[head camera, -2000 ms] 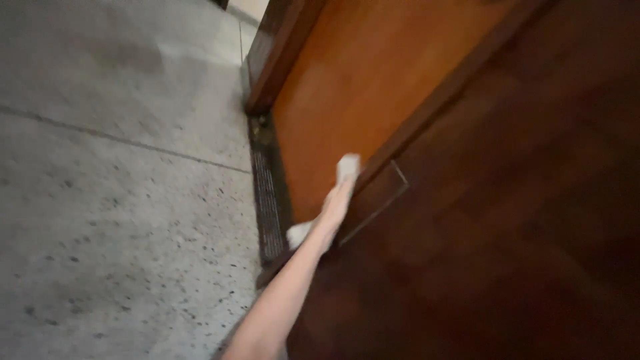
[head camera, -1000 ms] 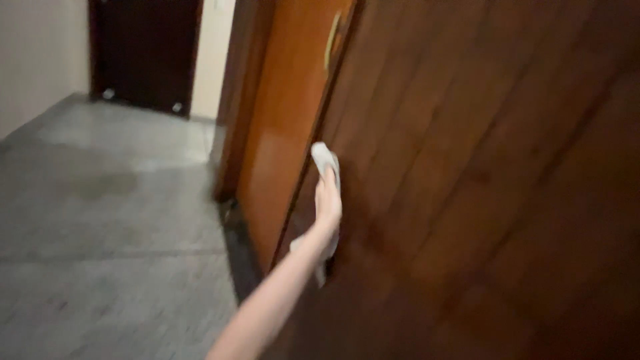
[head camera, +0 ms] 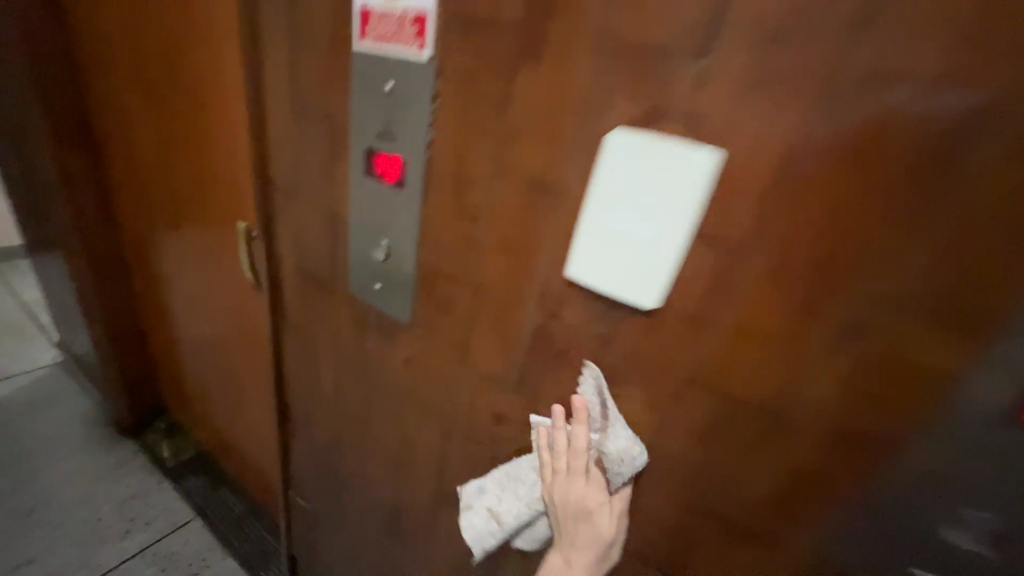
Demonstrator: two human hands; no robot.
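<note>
My left hand (head camera: 582, 504) lies with its palm toward a brown wooden wall panel (head camera: 800, 336), fingers pointing up. Under it is a folded whitish cloth (head camera: 500, 504), held against the wood, with parts sticking out to the left and above right of the fingers. The thumb is mostly hidden. A blank-looking white rectangular plate (head camera: 646, 218) is fixed above the hand. To the upper left is a metal elevator call panel (head camera: 384, 216) with a lit red display. My right hand is out of view.
Left of the panel stands an orange-brown wooden door (head camera: 172, 264) with a brass-coloured handle (head camera: 248, 254). A dark grooved sill (head camera: 232, 512) runs below it, beside a grey floor (head camera: 72, 472). A red and white sign (head camera: 394, 29) bears writing.
The view has swung to the right and up the panel, bringing in the call panel and white plate. My left hand has moved right, away from the door edge, with the cloth.
</note>
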